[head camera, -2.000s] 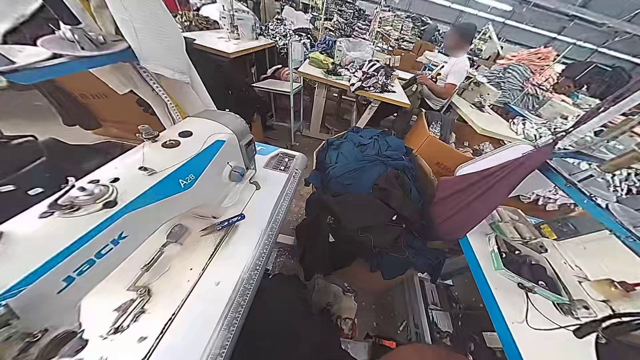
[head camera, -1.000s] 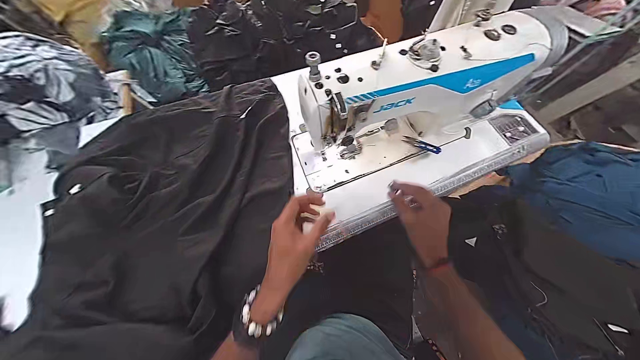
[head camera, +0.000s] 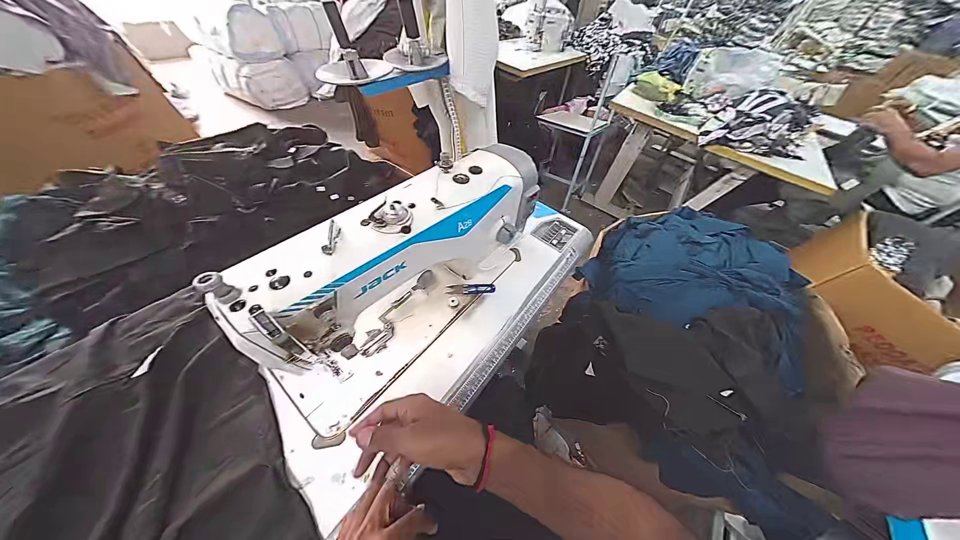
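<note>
My right hand (head camera: 420, 439), with a red band at its wrist, is over the front edge of the sewing machine table, fingers bent. My left hand (head camera: 386, 506) lies just below it at the bottom edge, fingers touching or nearly touching the right ones; whether anything small is between them cannot be made out. The white and blue Jack sewing machine (head camera: 390, 247) stands beyond both hands. Blue-handled thread snips (head camera: 471, 289) rest on its bed. Dark fabric (head camera: 157, 442) spreads over the table left of the needle area.
Heaped dark garments (head camera: 262, 180) lie behind the machine. At the right, a pile of blue cloth (head camera: 697, 262) and black cloth (head camera: 675, 360) fills a container beside a cardboard box (head camera: 862, 285). A thread stand (head camera: 405, 71) rises behind. A person's arm (head camera: 907, 146) shows at far right.
My hands were apart in front of the machine a second ago; they are now close together at the table's front edge. The view has swung to the right.
</note>
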